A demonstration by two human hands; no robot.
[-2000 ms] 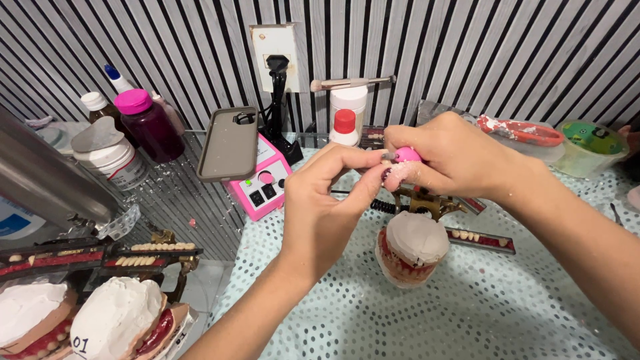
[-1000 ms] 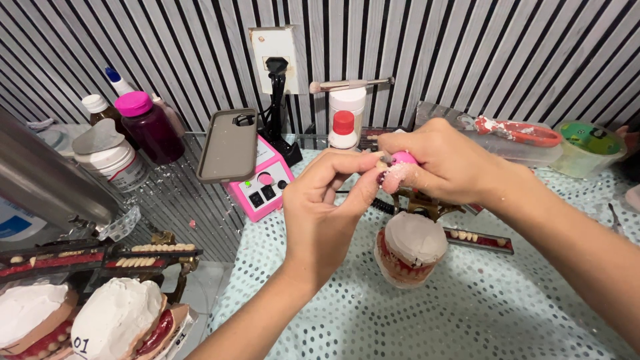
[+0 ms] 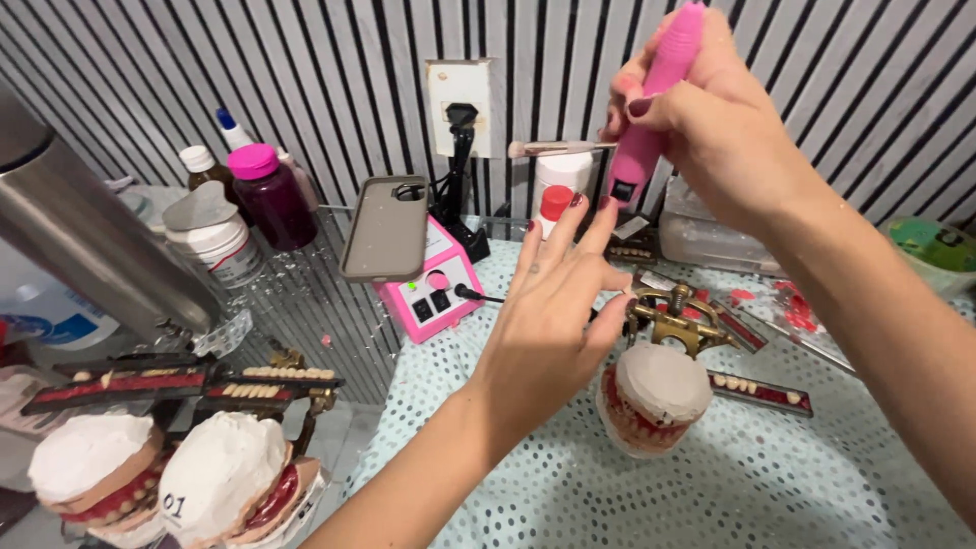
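My right hand (image 3: 705, 114) is raised at the upper right and grips a pink rotary handpiece (image 3: 657, 107) with a black switch. Lower and to its left, my left hand (image 3: 553, 316) has three fingers spread, while its thumb and index finger pinch a small pale piece (image 3: 628, 290), likely an artificial tooth. Just below that hand's fingertips, a plaster dental model with red wax and teeth (image 3: 657, 400) stands on the dotted cloth, in front of a brass articulator (image 3: 679, 324). A strip of artificial teeth (image 3: 762, 391) lies to the model's right.
A pink control box (image 3: 431, 293) stands behind my left hand, a phone case (image 3: 385, 229) resting on it. More plaster models (image 3: 221, 480) and tooth strips (image 3: 122, 385) occupy the left. Bottles (image 3: 273, 202) and a steel flask (image 3: 99, 229) stand behind them. A clear container (image 3: 717, 236) sits back right.
My hands, together earlier, have moved apart. The right one has risen with the handpiece, which now shows along its length. My left hand's other fingers have spread.
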